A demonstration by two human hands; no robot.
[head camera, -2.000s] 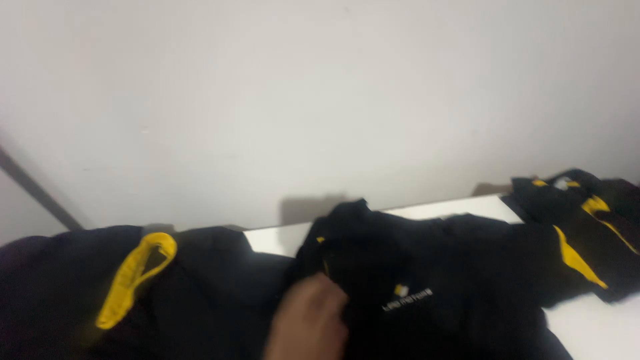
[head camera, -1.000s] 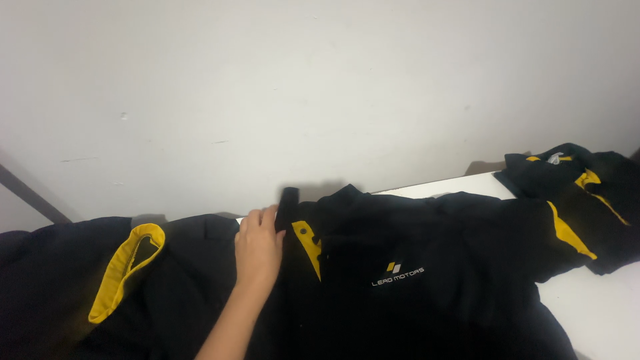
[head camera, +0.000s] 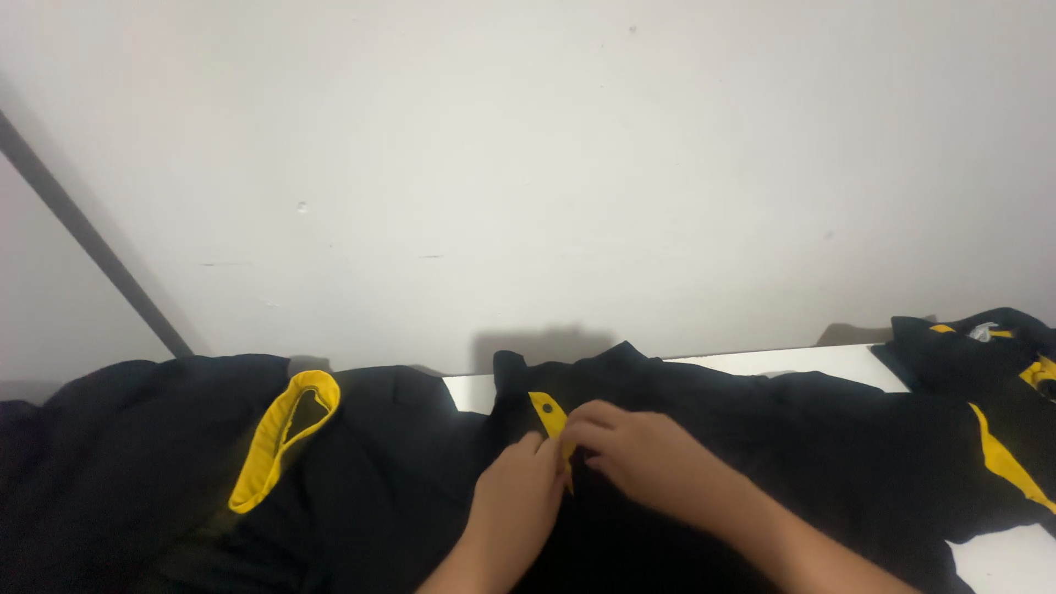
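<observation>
A black shirt (head camera: 742, 429) with yellow trim lies spread across the white table (head camera: 767, 360). Both my hands meet at its yellow button placket (head camera: 548, 411), where one dark button shows above my fingers. My left hand (head camera: 520, 487) pinches the placket's left side, its fingertips partly hidden. From the right, my right hand (head camera: 631, 454) grips the placket's other side with thumb and fingers, touching or nearly touching the left. My hands cover the lower part of the placket.
Left of my hands lies more black fabric (head camera: 148, 445) with a yellow-edged sleeve opening (head camera: 264, 454). Another black and yellow garment (head camera: 949, 355) lies at the far right. A pale wall (head camera: 528, 165) rises behind the table, with a dark diagonal strip (head camera: 91, 235) at left.
One hand was at the shirt's collar a second ago; now both hands are on the placket lower down. The collar edge that was held up is released.
</observation>
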